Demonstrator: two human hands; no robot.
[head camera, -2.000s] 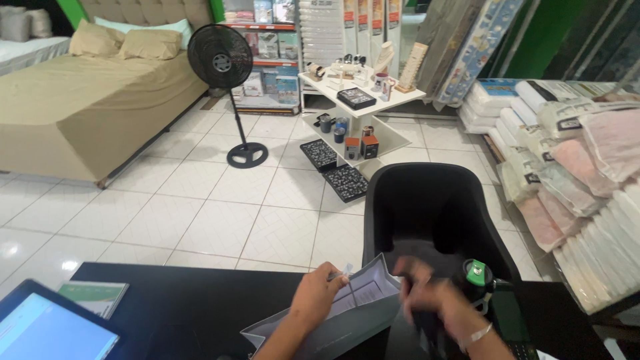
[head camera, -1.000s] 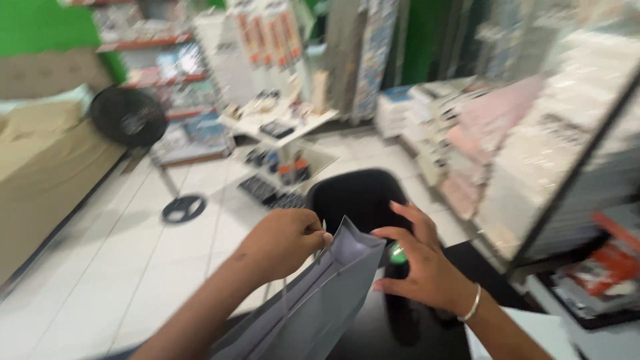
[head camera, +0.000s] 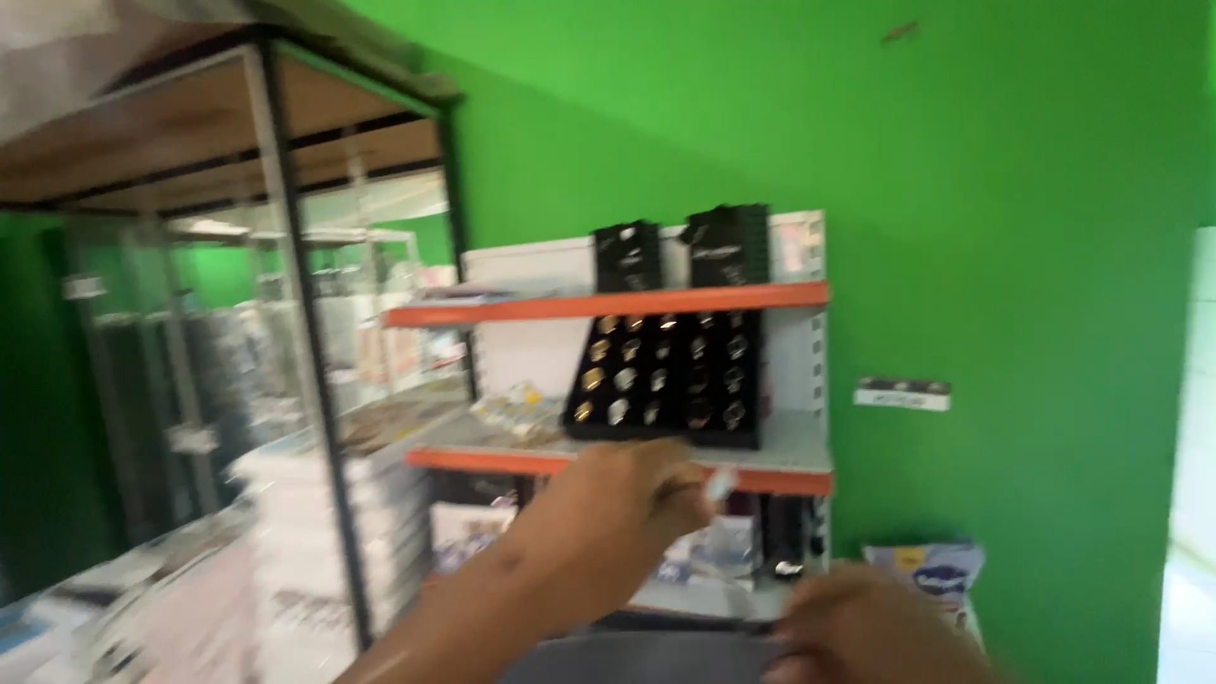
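A grey bag (head camera: 646, 657) shows only its upper edge at the bottom of the view. My left hand (head camera: 622, 513) is raised above it, fingers curled, with a small whitish piece (head camera: 720, 483) at the fingertips, too blurred to name. My right hand (head camera: 855, 622), strongly blurred, is at the bag's right edge; whether it grips the bag cannot be told. Behind the hands, a black display tray of watches (head camera: 679, 380) leans on a shelf with an orange edge.
Two black gift bags (head camera: 727, 247) stand on the top shelf (head camera: 608, 304). A metal-framed rack (head camera: 304, 285) and stacked white packages (head camera: 304, 532) are at the left. A purple and white package (head camera: 926, 570) sits at lower right by the green wall (head camera: 1007, 285).
The view has swung far, from the floor, chair and bed to the green wall and shelves. My left hand is now above the bag's edge, holding a small whitish piece.
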